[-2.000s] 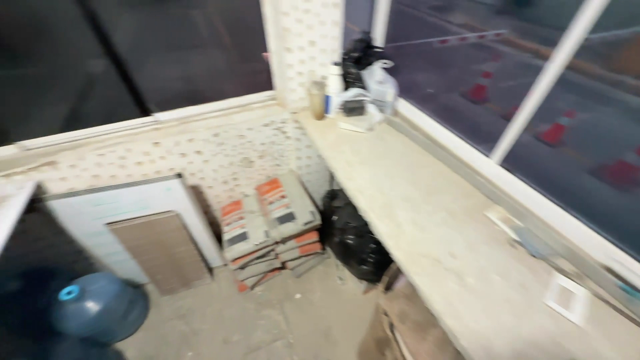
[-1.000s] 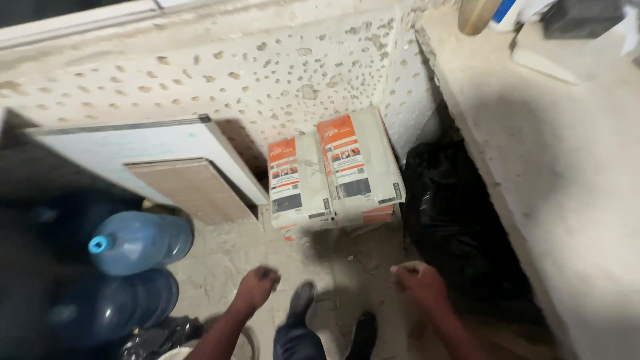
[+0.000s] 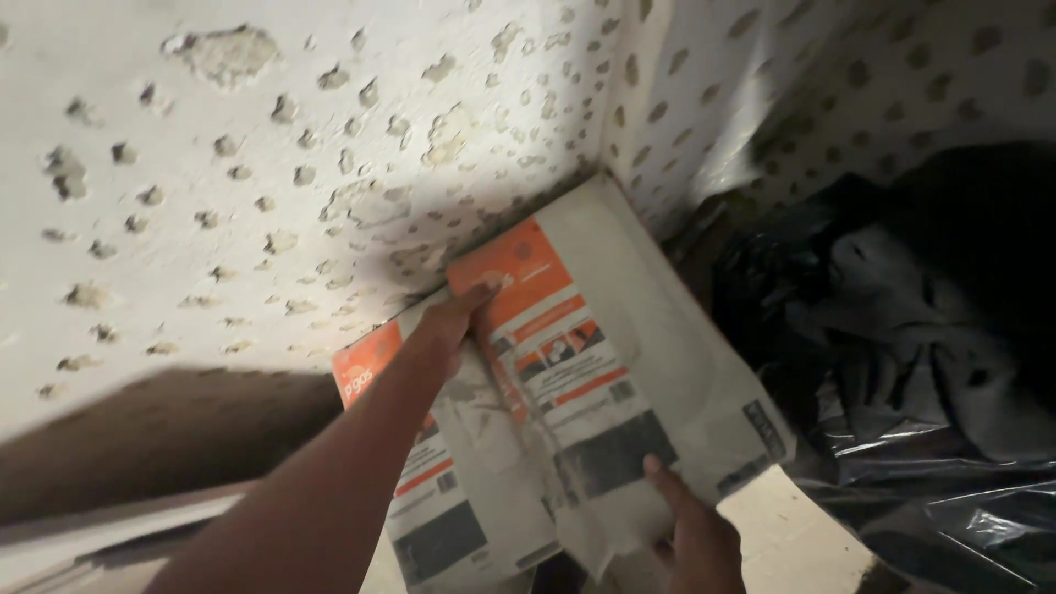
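Two grey and orange paper sacks bearing print lie side by side against the pitted wall. My left hand reaches across the left sack and lies on the upper left edge of the right sack, its fingertips on the orange panel. At the lower end of the right sack is my right hand, one finger on the dark printed block and the other fingers at or under the bottom edge, partly hidden. The right sack sits at a tilt and overlaps the left one's edge.
The white wall with chipped pits runs behind the sacks and meets a second wall at a corner. Black plastic bags stand close on the right. The edge of a leaning board shows at lower left, and pale floor below the sacks.
Both hands, held apart above the floor a second ago, are now on the right sack. The view has moved much closer to the sacks. The right sack now lies more tilted over the left one.
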